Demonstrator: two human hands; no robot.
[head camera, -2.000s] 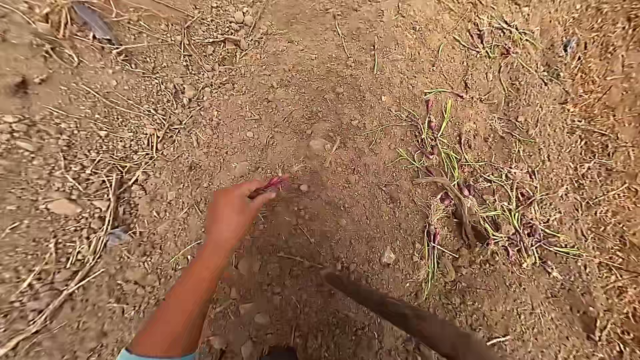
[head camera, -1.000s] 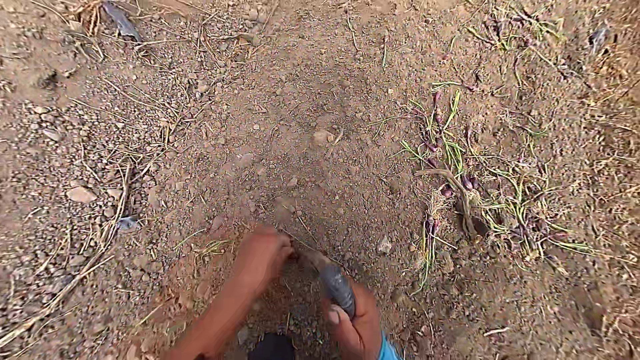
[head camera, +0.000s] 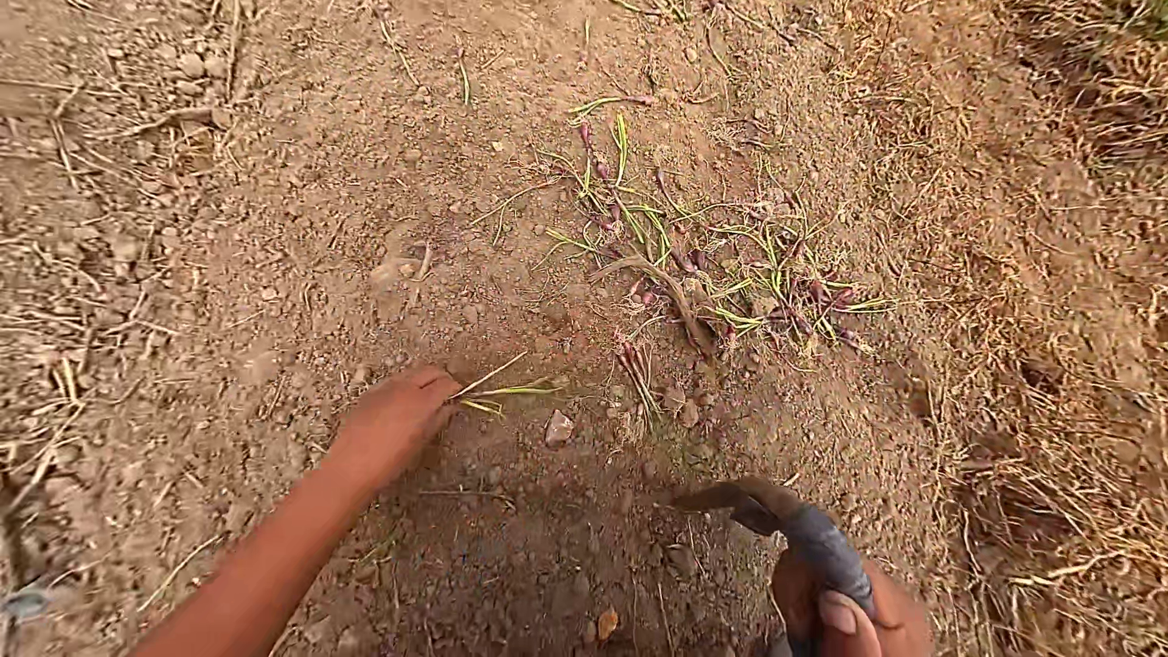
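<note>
My left hand (head camera: 401, 415) is closed around a small onion seedling (head camera: 506, 391), whose green leaves stick out to the right of the fingers. In my right hand (head camera: 853, 611), at the lower right, is a hand tool (head camera: 826, 547) with a dark wrapped handle and a short metal blade pointing left, just above the soil. Several young onion plants (head camera: 776, 265) with purple bulbs and green leaves lie scattered on the ground, above and between my hands. A small bunch of them (head camera: 639, 374) lies nearest to my left hand.
A brown dry leaf (head camera: 680, 297) lies among the plants. A stone (head camera: 558, 428) sits right of my left hand, and an orange-brown one (head camera: 607, 624) near the bottom. Dry straw (head camera: 1049, 456) covers the right side; dry stalks (head camera: 55, 438) and pebbles lie at the left.
A second ago both hands were close together at the soil; now they are apart, the left with green leaves showing from it. The view has shifted to the right.
</note>
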